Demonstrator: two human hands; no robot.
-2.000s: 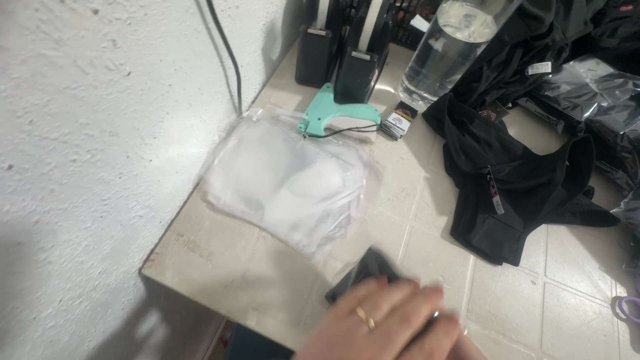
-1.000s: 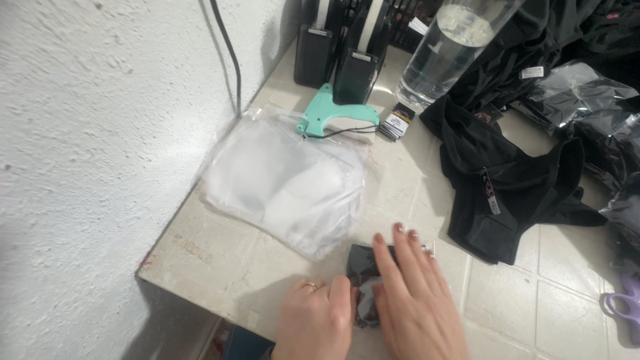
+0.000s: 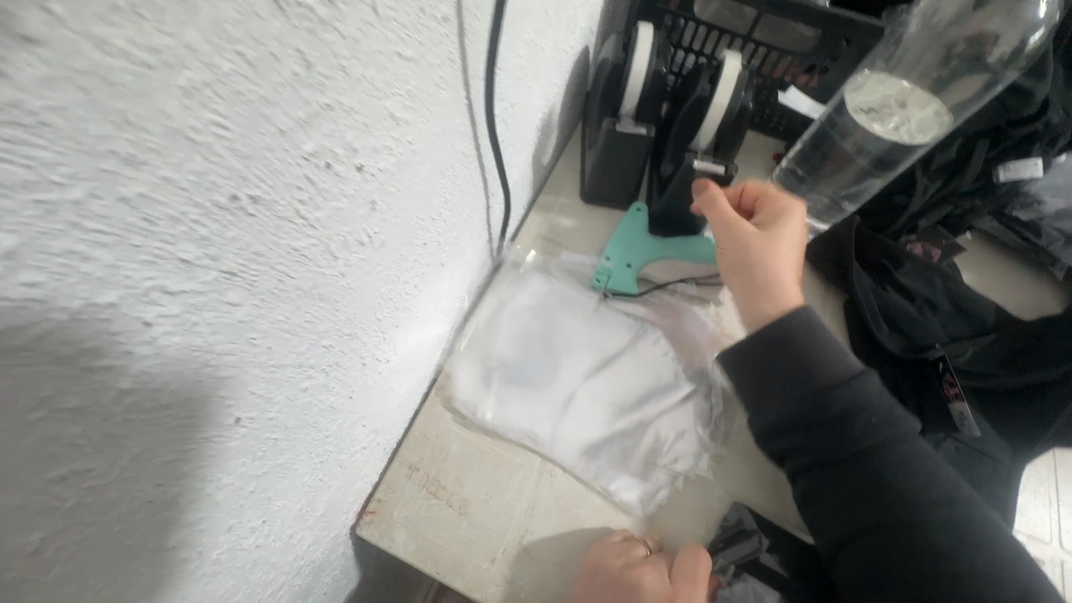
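Observation:
My right hand [image 3: 758, 239] is at the cutting end of the nearer black tape dispenser [image 3: 699, 142], thumb and forefinger pinched together; whether tape is between them is too small to tell. At the bottom edge my left hand [image 3: 641, 569], with a ring, has its fingers curled at a black plastic-wrapped bundle [image 3: 741, 548], which is partly out of view. Between the hands lies a stack of clear plastic bags [image 3: 578, 377]. A teal tagging gun [image 3: 641, 251] rests at its upper edge, its handle end hidden behind my right hand.
Another tape dispenser [image 3: 620, 126] stands by the wall, before a black plastic crate [image 3: 779, 59]. A clear bottle of liquid [image 3: 888, 117] stands right of the dispensers. Black garments with tags [image 3: 938, 335] cover the table's right side. A black cable [image 3: 496, 126] hangs along the white wall.
My right hand has left the black bundle and moved up to the tape dispenser. My left hand stays by the bundle at the near edge.

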